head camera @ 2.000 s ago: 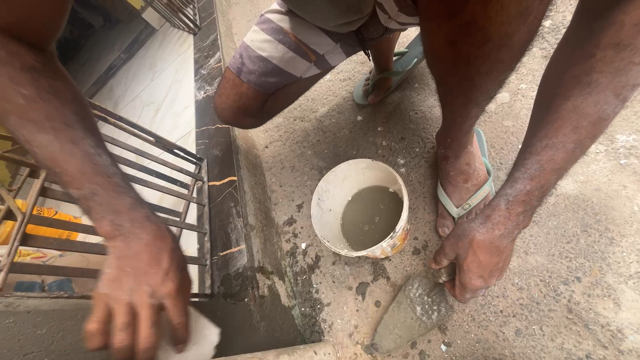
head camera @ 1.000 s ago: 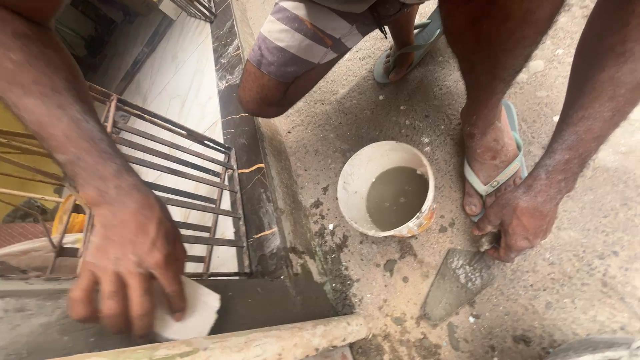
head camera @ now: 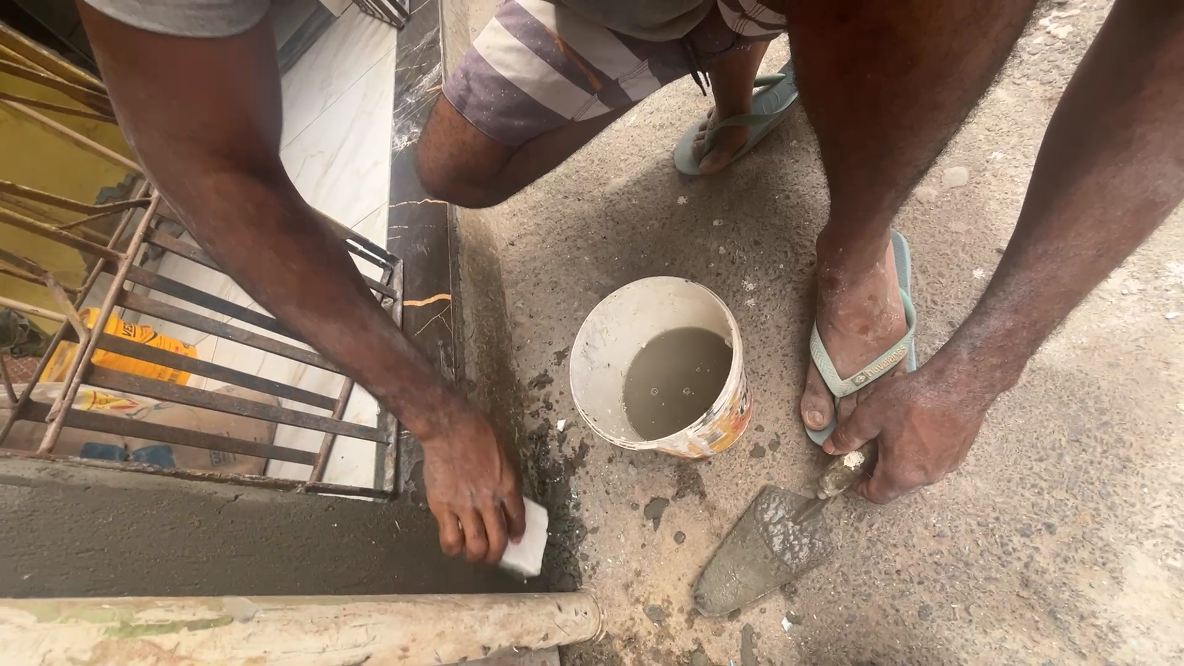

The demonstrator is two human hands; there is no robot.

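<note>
My left hand [head camera: 474, 490] grips a white block [head camera: 526, 541], perhaps foam or a sponge, at the right end of a strip of wet grey mortar [head camera: 213, 541]. On the right, my right hand [head camera: 916, 430] is closed on the short handle of a pointed masonry trowel [head camera: 763, 555]. The trowel's blade is coated with wet grey mortar and lies low over the concrete ground, pointing down and left. Between my hands stands a white plastic bucket [head camera: 592, 370] with murky grey water inside.
A rusty metal grille [head camera: 231, 407] stands above the mortar strip on the left, with yellow packaging [head camera: 148, 351] behind it. A pale pipe [head camera: 296, 629] runs along the bottom edge. My feet in green flip-flops [head camera: 902, 305] rest on the concrete beyond the bucket.
My left hand has moved right along the mortar with the white block, from below the grille to near the strip's right end. My right hand still holds the trowel.
</note>
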